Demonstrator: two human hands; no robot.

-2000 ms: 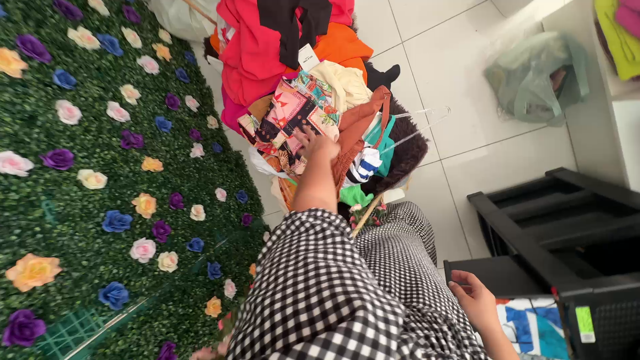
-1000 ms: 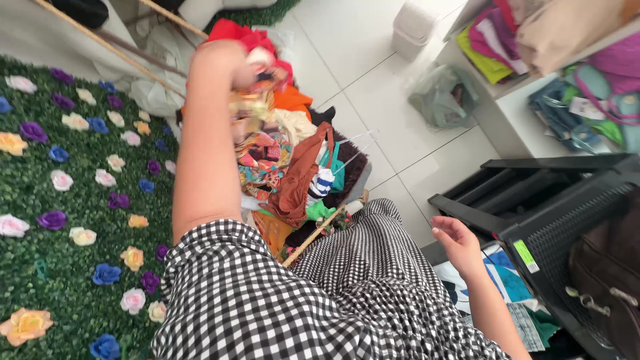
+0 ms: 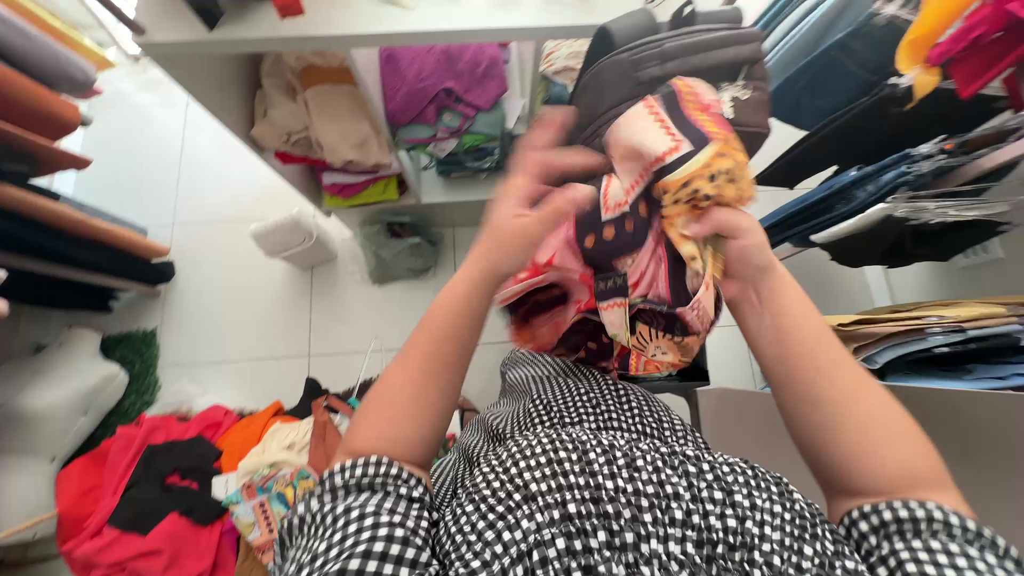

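A multicoloured patterned garment (image 3: pixel 632 240) hangs bunched in front of my body, in pink, black, orange and yellow. My right hand (image 3: pixel 732 244) grips its yellow spotted part on the right side. My left hand (image 3: pixel 536 188) is raised at the garment's upper left, blurred, with its fingers spread and nothing seen held in it. A dark backpack (image 3: pixel 672 72) stands behind the garment. At the lower left lies the heap of clothes, with a red and pink garment (image 3: pixel 144 488), a black piece and a cream cloth (image 3: pixel 276 446).
White shelves (image 3: pixel 472 190) hold folded clothes, including a purple garment (image 3: pixel 444 80). A white bin (image 3: pixel 294 238) and a plastic bag (image 3: pixel 398 248) stand on the tiled floor. Jeans on hangers (image 3: pixel 864 192) and stacked folded trousers (image 3: pixel 936 340) are at the right, a white mannequin (image 3: pixel 64 424) at the left.
The patterned garment, on the heap two seconds ago, is now held up before me. My right hand has come up and grips it. The view has swung to the right.
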